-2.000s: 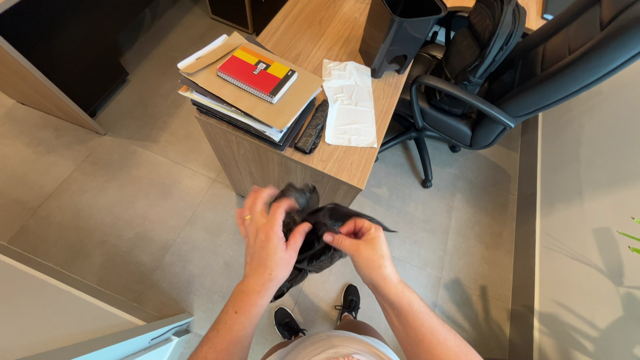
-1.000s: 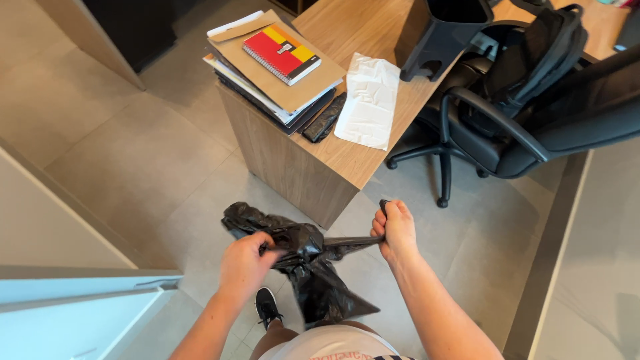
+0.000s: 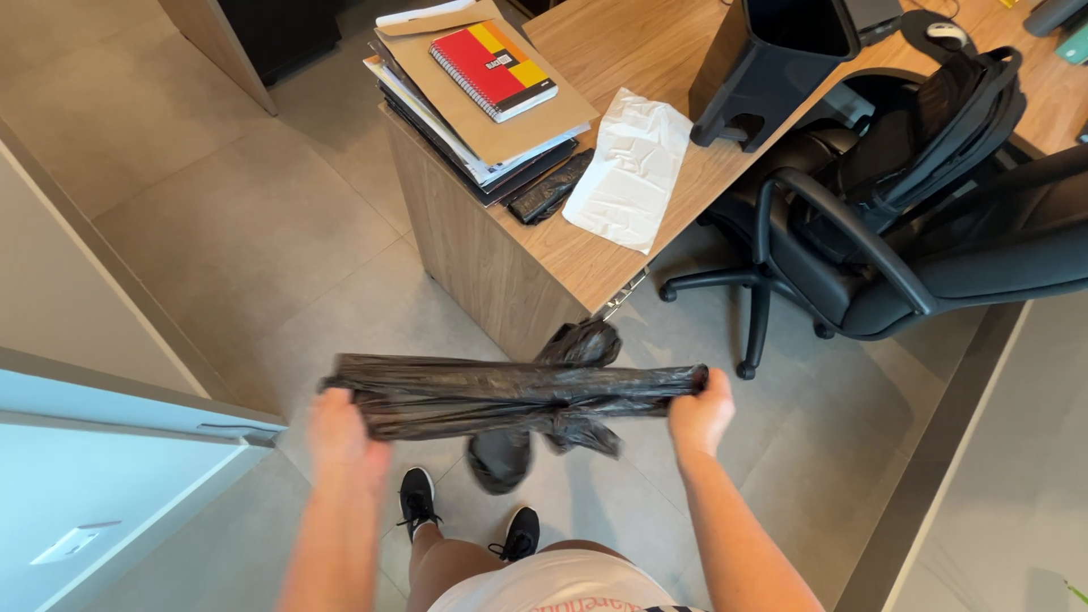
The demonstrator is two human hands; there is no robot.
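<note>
A black plastic bag (image 3: 510,395) is stretched sideways in front of my body, with bunched parts hanging below and sticking up behind it. My left hand (image 3: 348,433), blurred, grips its left end. My right hand (image 3: 702,415) is closed on its right end near the rim. Beyond the bag, on the corner of the wooden desk (image 3: 586,272), lie a folded black plastic bundle (image 3: 544,191) and a creased white paper sheet (image 3: 633,170).
A stack of folders and envelopes (image 3: 518,140) with a red and yellow spiral notebook (image 3: 493,70) stands on the desk. A black bin (image 3: 756,76) stands near its edge. A black office chair (image 3: 850,272) holding a backpack (image 3: 935,136) is at the right.
My hands have moved apart, and the bag that was bunched between them is now drawn out wide. The view has shifted somewhat.
</note>
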